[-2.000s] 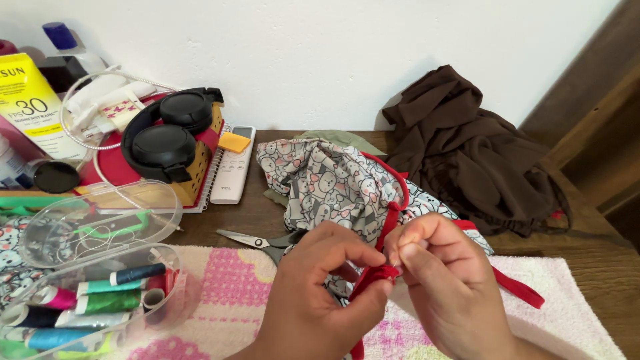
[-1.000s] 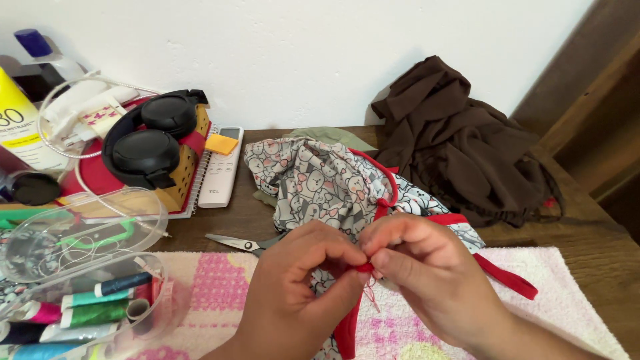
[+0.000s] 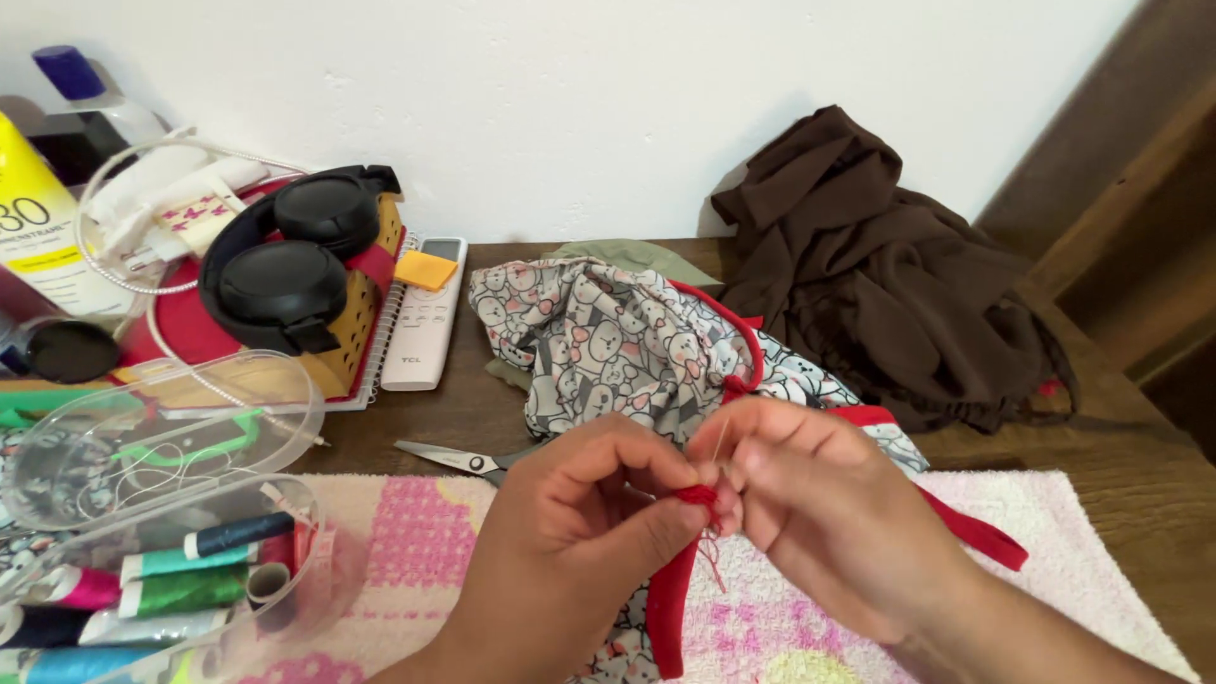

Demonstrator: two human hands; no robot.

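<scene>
My left hand (image 3: 594, 532) pinches the end of a red fabric strap (image 3: 671, 608) between thumb and fingers, with loose red thread (image 3: 712, 560) hanging below. Touching it from the right, my right hand (image 3: 826, 503) has its thumb and fingertips closed on a thin sewing needle (image 3: 722, 439) that points upward. The strap belongs to a bear-print fabric piece (image 3: 608, 342) with red trim, bunched behind my hands. Partly beneath that fabric and my left hand lie scissors (image 3: 465, 459). A pink and white towel (image 3: 418, 541) is spread under my hands.
At the left, an open clear plastic box (image 3: 323, 560) holds several thread spools (image 3: 190, 591). Behind it are black headphones (image 3: 285, 275) on a box, a charging cable (image 3: 85, 218), a sunscreen tube (image 3: 47, 228) and a white remote control (image 3: 418, 332). Brown cloth (image 3: 883, 285) is heaped at the back right.
The red fabric stays pinched in my left hand. My right fingers have shifted on its end, and a needle now shows upright between them. The loose red thread showed one second ago as well.
</scene>
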